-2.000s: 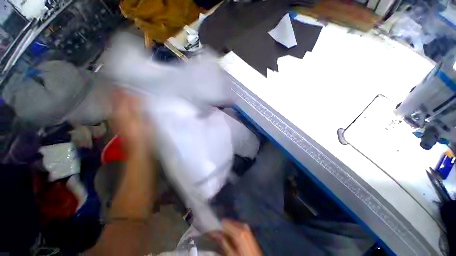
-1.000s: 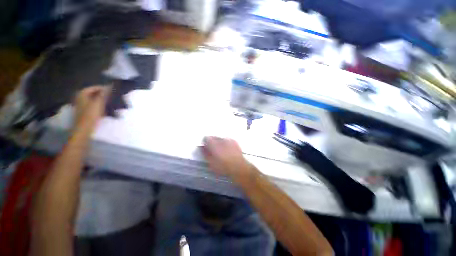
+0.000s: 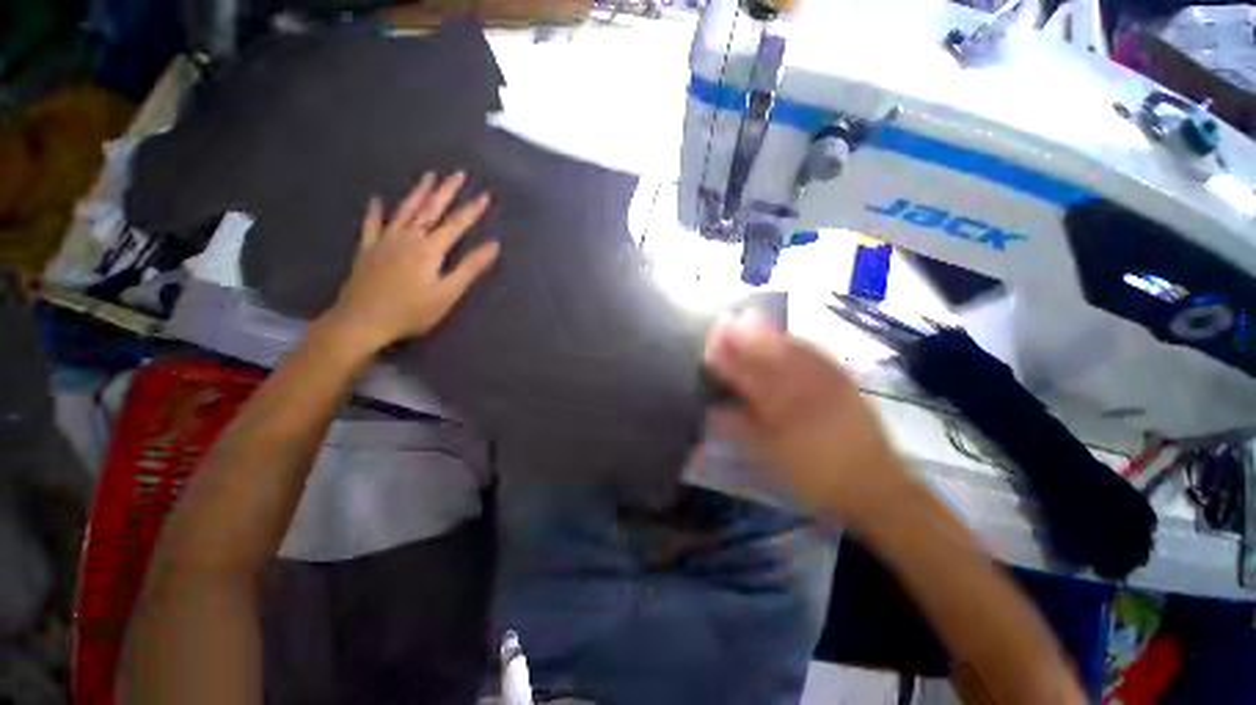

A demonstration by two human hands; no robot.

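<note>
A large dark grey-brown garment panel [image 3: 551, 303] lies over the white machine table and hangs over its front edge toward the lap. My left hand [image 3: 416, 269] lies flat on the panel with its fingers spread. My right hand [image 3: 778, 386] is blurred, at the panel's right edge below the needle area, its fingers closed on that edge. A small dark piece [image 3: 762, 311] shows just beyond the right fingertips. The white sewing machine [image 3: 937, 186] with its blue stripe and JACK lettering stands to the right of the panel.
Dark metal snips [image 3: 879, 325] and a black bundle [image 3: 1033, 448] lie right of my right hand, with a blue item [image 3: 871, 271] behind. A red plastic basket [image 3: 131, 482] is below the table at left. A white pen-like item [image 3: 514, 668] is near the lap.
The dark panel has come from the table's far left toward me and the needle. My left hand now lies spread on it. My right hand has moved right, to the panel's edge.
</note>
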